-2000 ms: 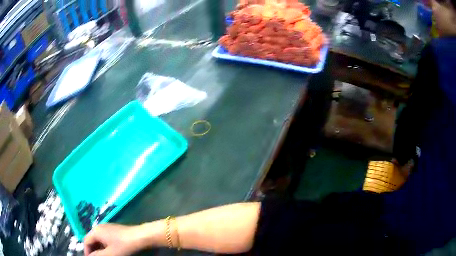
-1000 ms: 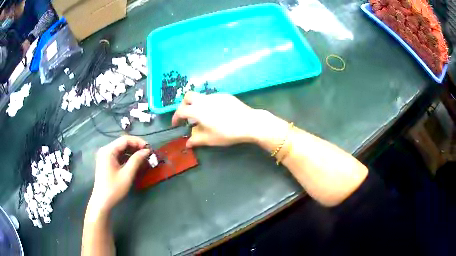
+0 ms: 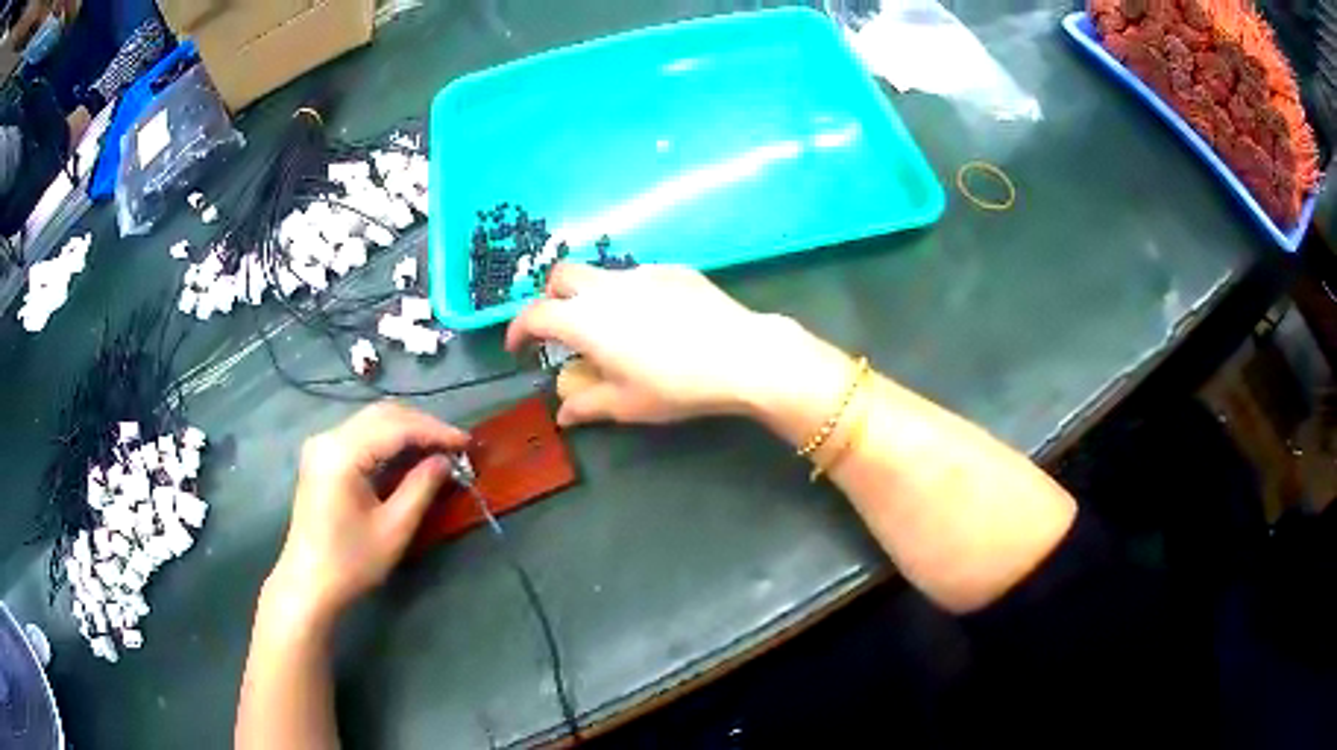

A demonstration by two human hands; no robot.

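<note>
The red-brown fixture block [image 3: 516, 466] lies flat on the green bench. My left hand [image 3: 367, 491] is at its left part, thumb and fingers pinching a small white connector housing [image 3: 461, 469]. A black lead [image 3: 537, 608] runs from it down toward the bench's near edge. My right hand [image 3: 645, 349] is above the block's far edge, fingers curled round a small whitish thing, partly hidden, that I cannot identify. The turquoise tray [image 3: 689, 147] is just beyond, with small black inserts [image 3: 506, 257] in its near left corner.
Heaps of white connectors on black leads [image 3: 140, 535] lie at left and beside the tray. A yellow ring [image 3: 985, 185] and clear bag [image 3: 946, 59] lie at right. An orange-red heap is far right [image 3: 1217, 88]. A cardboard box [image 3: 279, 44] and a person's sleeve show far left.
The black lead now trails from my left hand toward the near edge, where none lay before. The white housing in my left fingers has turned. My right hand has barely moved.
</note>
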